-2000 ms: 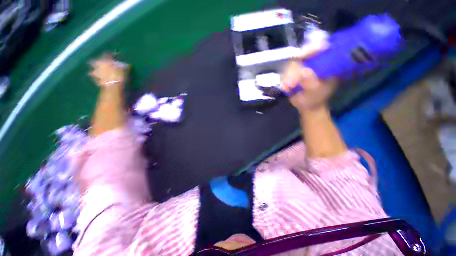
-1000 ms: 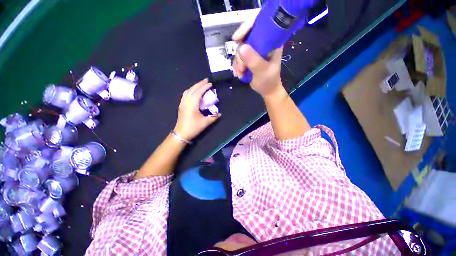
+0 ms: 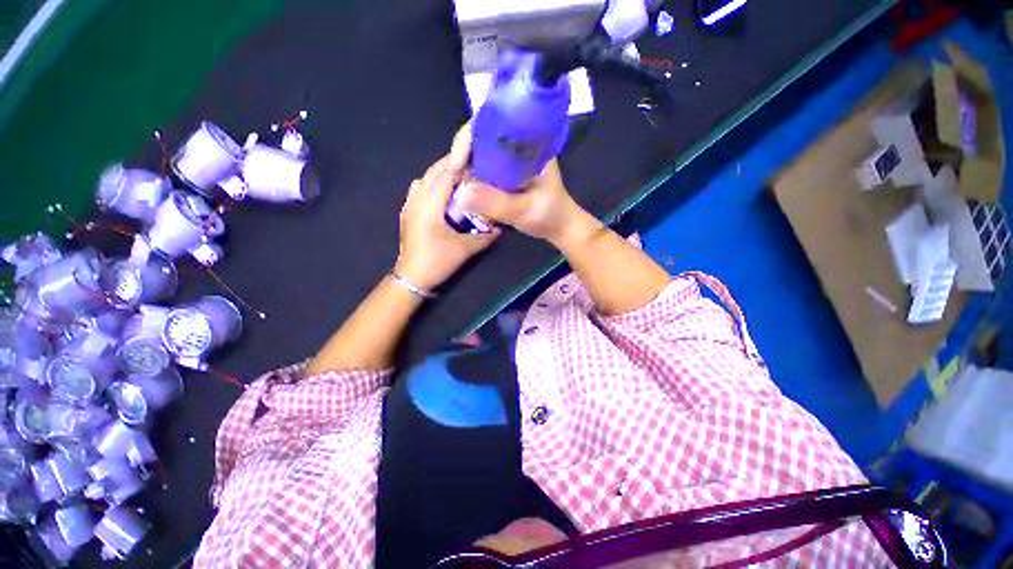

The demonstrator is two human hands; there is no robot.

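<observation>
My right hand (image 3: 531, 206) grips the blue-violet electric screwdriver (image 3: 518, 128), which stands nearly upright with its cord end towards the camera. My left hand (image 3: 431, 228) is right beside it, holding a small white housing unit (image 3: 471, 221) on the black mat. The driver's tip end is hidden behind the tool body and my fingers, over the housing. The two hands touch or nearly touch.
A pile of housings (image 3: 83, 372) with thin wires lies on the left. The white screw feeder (image 3: 531, 20) stands behind the screwdriver. A dark phone-like rectangle (image 3: 722, 9) is at the top. Cardboard (image 3: 828, 239) lies on the blue floor at right.
My right hand has brought the screwdriver from the feeder down and left to the housing in my left hand, and turned it more upright. Earlier, my left hand reached over the green surface.
</observation>
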